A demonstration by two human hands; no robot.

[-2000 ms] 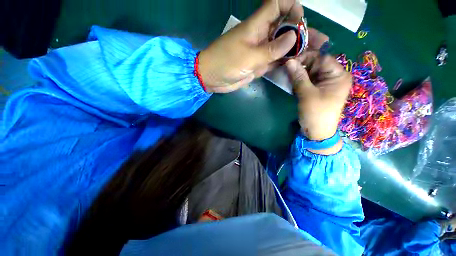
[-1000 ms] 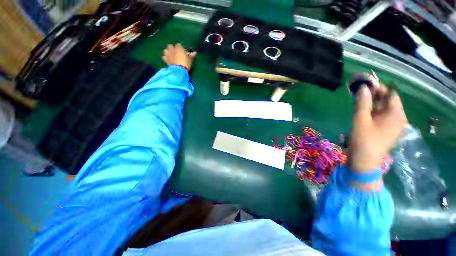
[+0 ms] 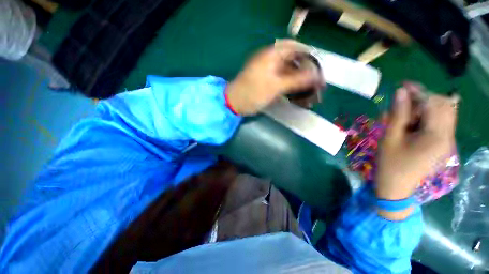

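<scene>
My left hand (image 3: 268, 77), with a thin red cord at the wrist, is above the two white strips. Its fingers are curled on a dark round unit (image 3: 315, 64), blurred and partly hidden by the fingers. My right hand (image 3: 413, 144), with a blue wristband, is raised over the heap of coloured bands (image 3: 360, 142). Its fingertips are together and blurred; whether they hold something cannot be told. The near white strip (image 3: 313, 127) lies under my left hand. The far white strip (image 3: 348, 72) lies beyond it.
A small wooden stand (image 3: 373, 51) with a black tray (image 3: 450, 40) is at the top right. Another black tray (image 3: 115, 35) is at the upper left. A clear bag of coloured bands (image 3: 441, 181) is partly behind my right hand. A crinkled clear bag (image 3: 472, 187) lies at the right.
My left hand has come back from beside the far tray to above the white strips, with a dark round unit in it. My right hand, which held a round unit, is lower. The view has tilted down.
</scene>
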